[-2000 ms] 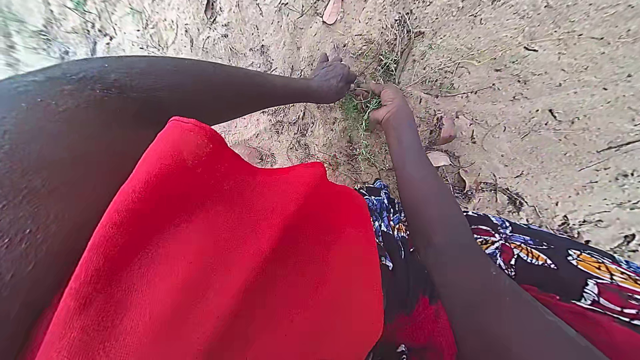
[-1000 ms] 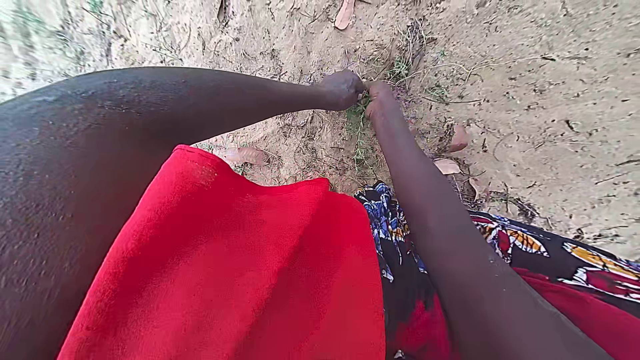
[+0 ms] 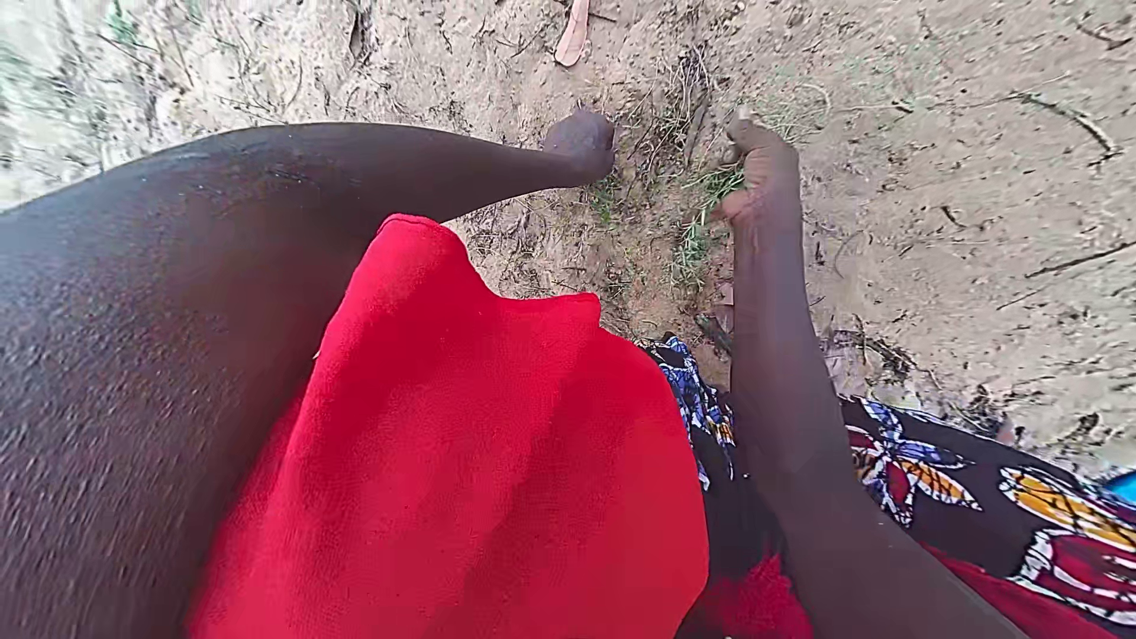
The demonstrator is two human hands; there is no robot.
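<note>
My left hand [image 3: 581, 145] is low over the sandy ground at upper centre, its fingers curled in; whether anything lies inside them is hidden. To its right, my right hand [image 3: 761, 164] is curled around a small green weed [image 3: 695, 232], whose thin stems hang out on the hand's left side. Between the hands lies a patch of dry roots and twigs [image 3: 670, 120]. A little green grass [image 3: 605, 197] grows just below my left hand.
Bare sandy soil [image 3: 976, 222] with scattered twigs surrounds the hands. A dry pinkish leaf [image 3: 573, 34] lies above them. My red garment [image 3: 497, 444] and a patterned dark cloth [image 3: 950, 479] fill the lower part. Something blue [image 3: 1125, 486] shows at the right edge.
My hands, close together in the earlier frames, are now apart. The right hand has moved to the right, with green stems at its fingers.
</note>
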